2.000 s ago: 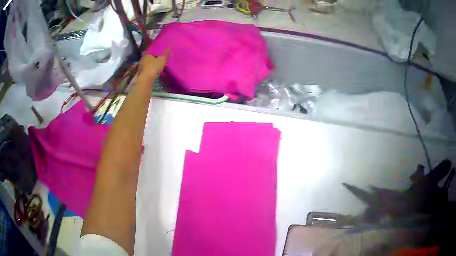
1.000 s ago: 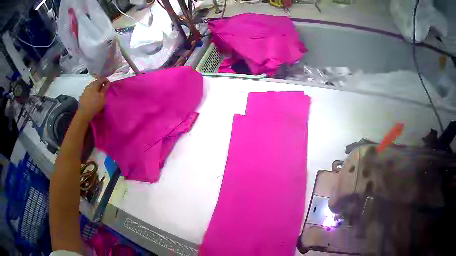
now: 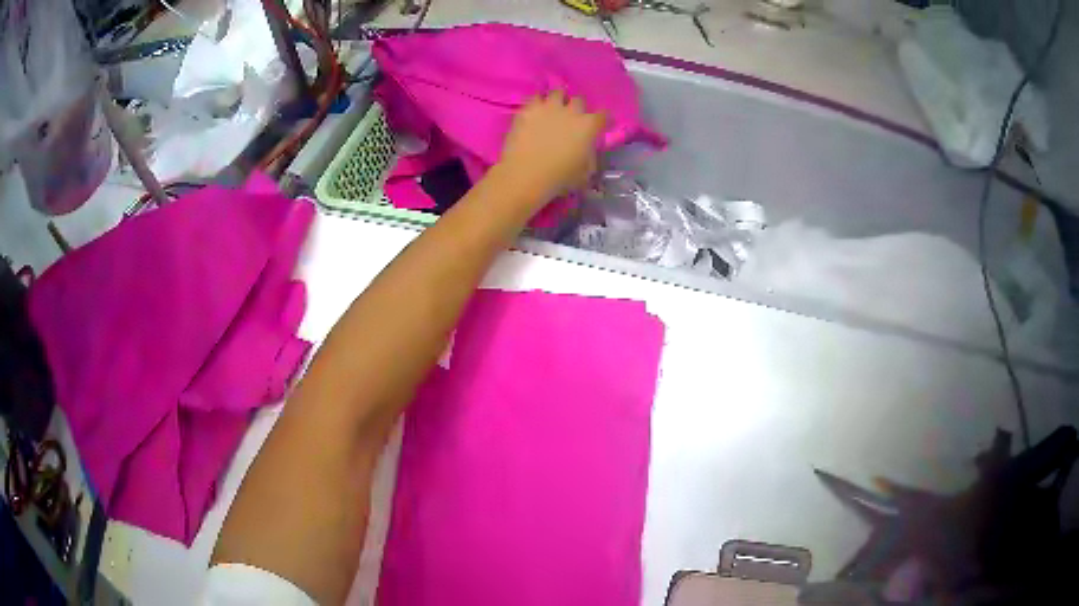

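Observation:
My left hand point(image 3: 553, 140) reaches to the back and rests on a heaped pink cloth point(image 3: 473, 73), its fingers bent at the cloth's right part; whether it grips the cloth is unclear. The heap lies over a pale green basket point(image 3: 359, 169). A long pink panel point(image 3: 532, 450) with a stepped end lies flat in front of me, partly behind my forearm. A second pink cloth point(image 3: 166, 320) lies loosely folded at the left of the table. My right hand is not in view.
A grey trough point(image 3: 805, 166) with crumpled clear plastic point(image 3: 663, 225) runs behind the white table point(image 3: 757, 414). Dark scissor blades point(image 3: 854, 491) and part of the machine bed point(image 3: 710, 588) are at lower right. A hanging plastic bag point(image 3: 59, 130) is at far left.
My left hand has left the left pink cloth, which now lies on the table, and moved right and back to the heap at the basket. The view has shifted too.

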